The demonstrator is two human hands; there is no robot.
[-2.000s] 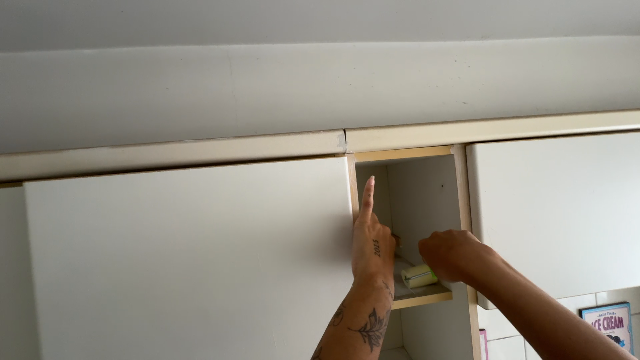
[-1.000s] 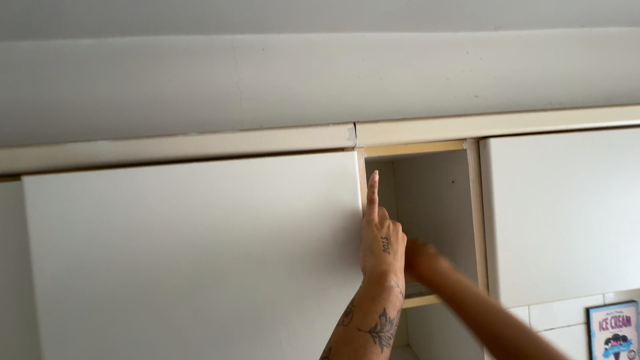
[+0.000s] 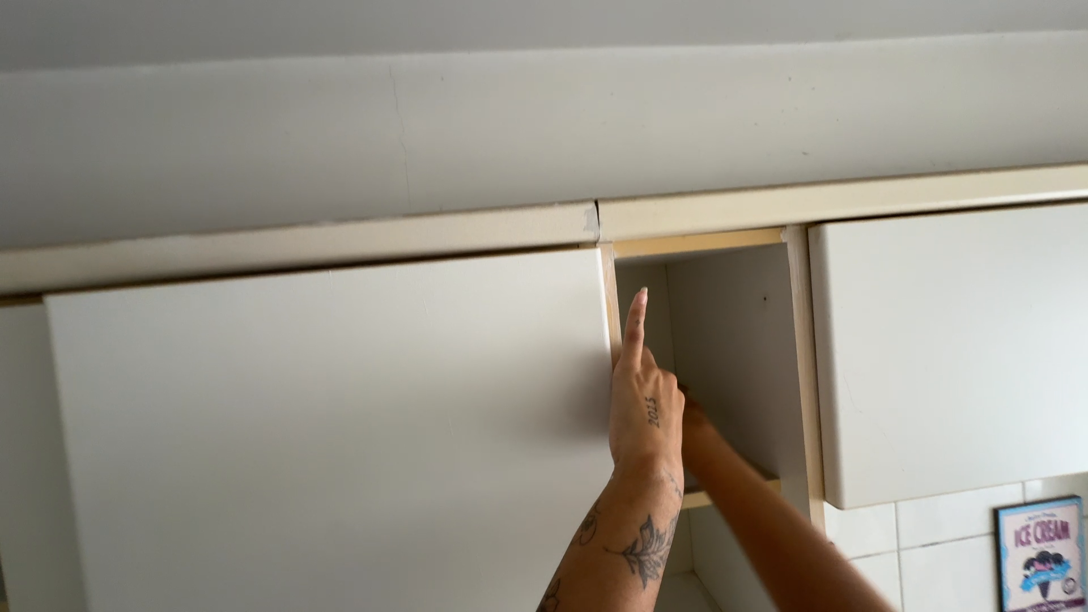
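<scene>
My left hand [image 3: 648, 399] is raised in front of the open cubby [image 3: 731, 340] between two cabinet doors, beside the right edge of the white left cabinet door [image 3: 340, 425]. Its index finger points up and the other fingers are curled; whether they hold anything is hidden. My right hand [image 3: 695, 416] reaches into the cubby behind the left hand, above the shelf [image 3: 731, 495]. Most of it is hidden and blurred, so its grip does not show.
A second white cabinet door [image 3: 952, 357] lies to the right. A cream trim board [image 3: 807, 204] with a joint runs above the cabinets. Below right, a small ice cream sign [image 3: 1041, 552] is on white wall tiles [image 3: 943, 518]. A lower cubby opens beneath the shelf.
My right hand has moved left and in behind my left hand. The pale yellow-green item beside it two seconds ago is out of sight. My left hand keeps its raised finger.
</scene>
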